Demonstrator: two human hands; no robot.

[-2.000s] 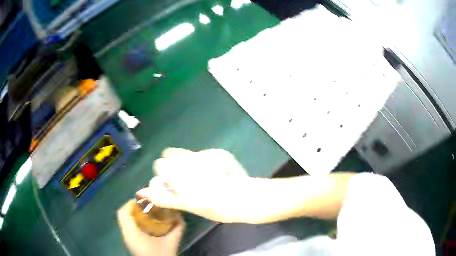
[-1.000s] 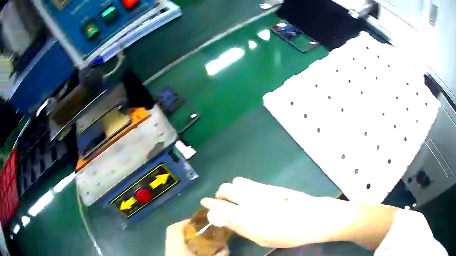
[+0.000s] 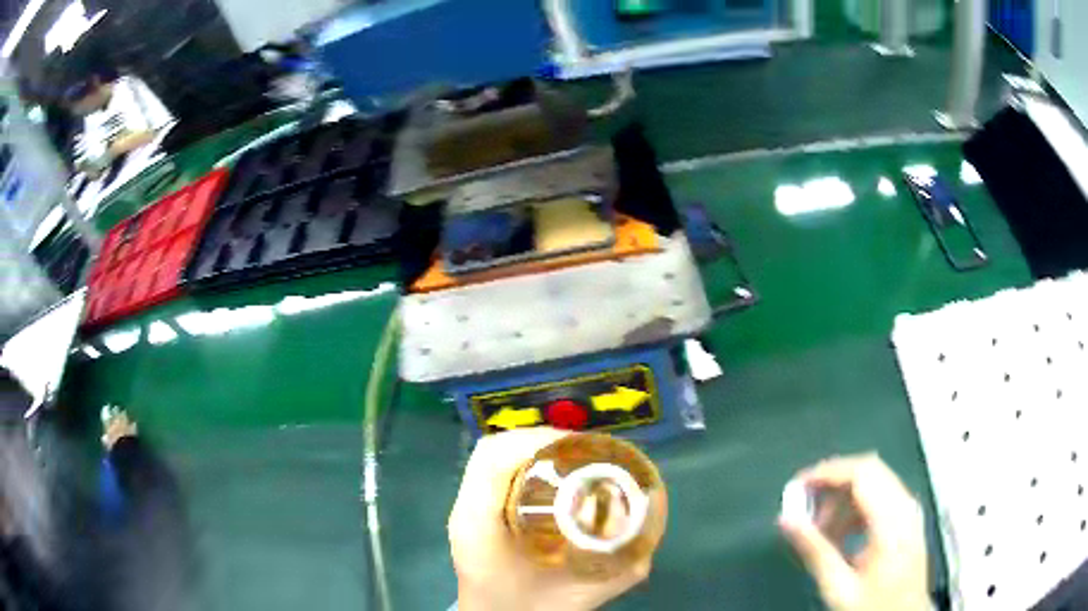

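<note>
My left hand (image 3: 507, 525) grips a brown, see-through round container (image 3: 539, 525) with a pale ring-shaped mouth facing me, held in front of the press. My right hand (image 3: 877, 525) is apart from it, to the right, and pinches a small white round piece (image 3: 797, 504) between thumb and fingers. The press base (image 3: 678, 406) stands behind my left hand, with its red start button (image 3: 567, 414) between yellow arrows. Above is the silver-grey fixture plate (image 3: 549, 322). A phone part (image 3: 483, 239) lies in the orange-edged nest. The image is blurred.
Perforated white mat (image 3: 1014, 418) at right. Phone parts (image 3: 949, 217) lie on the green bench mat at right rear and beside the press. Black trays (image 3: 298, 215) and red trays (image 3: 153, 251) at left. Hose (image 3: 372, 477) left of the press. Another person's hand (image 3: 117, 426) at far left; a person behind.
My right hand has moved away from the brown container to the right, with the white piece in its fingers. The container's open mouth now shows. The view has swung left.
</note>
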